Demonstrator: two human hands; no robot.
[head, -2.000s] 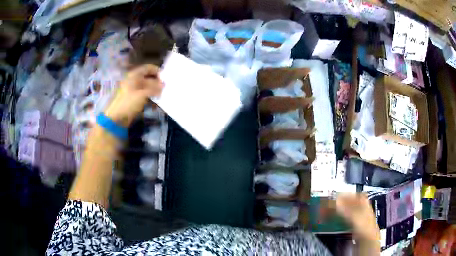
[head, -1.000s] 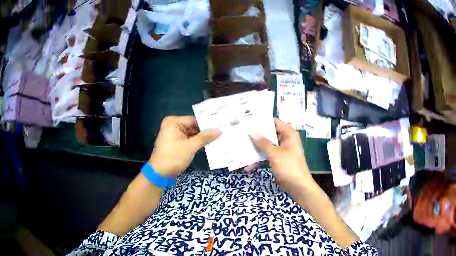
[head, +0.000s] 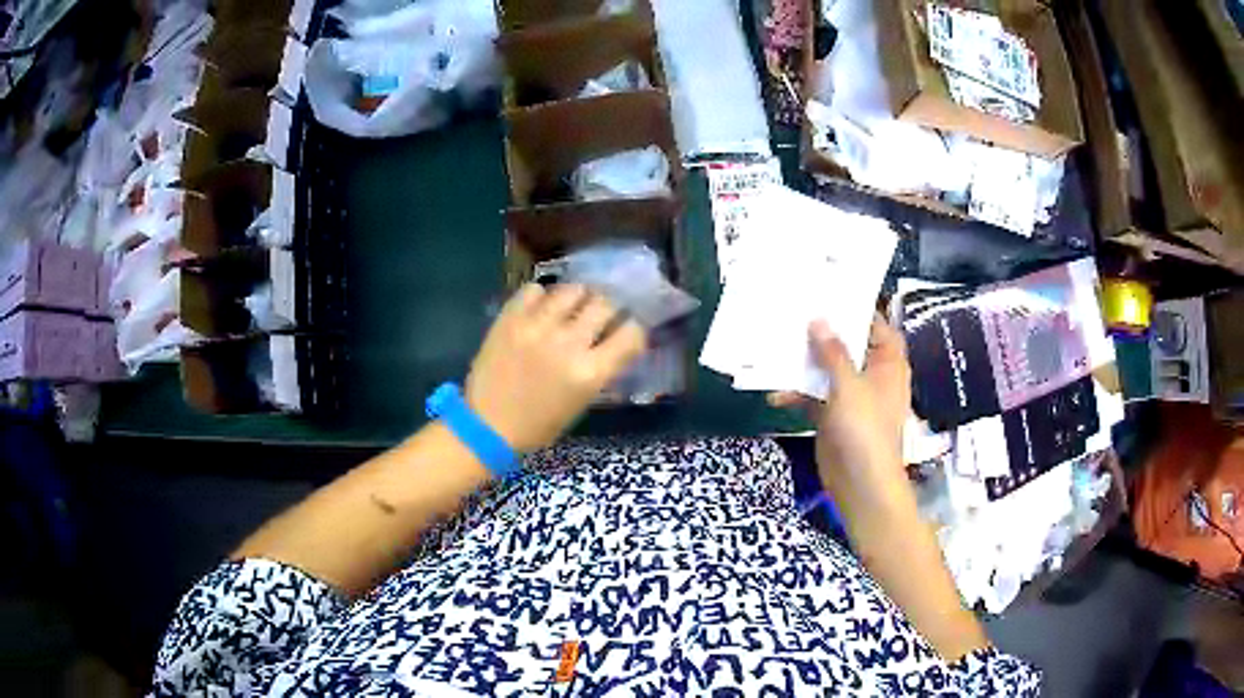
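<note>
My right hand (head: 860, 396) holds a small fan of white leaflets (head: 802, 293) right of the middle row of boxes. The thumb lies on top of them. My left hand (head: 557, 357), with a blue wristband, is over the near end of the row of open retail boxes (head: 525, 150). Its fingers are bent at the near boxes; whether they hold anything is hidden. A whitish bag (head: 621, 280) shows beside its fingertips. Other boxes in the row hold whitish pouches (head: 621, 175).
Another row of open boxes (head: 218, 205) stands at the left, beside white bags (head: 147, 273) and lilac boxes (head: 55, 311). A carrier bag (head: 396, 82) lies at the back. A brown carton (head: 1057, 130) with papers and black-pink printed pieces (head: 1044, 341) are at the right.
My left hand has let go of the leaflets and moved to the near boxes. My right hand has carried the leaflets to the right. The view has shifted.
</note>
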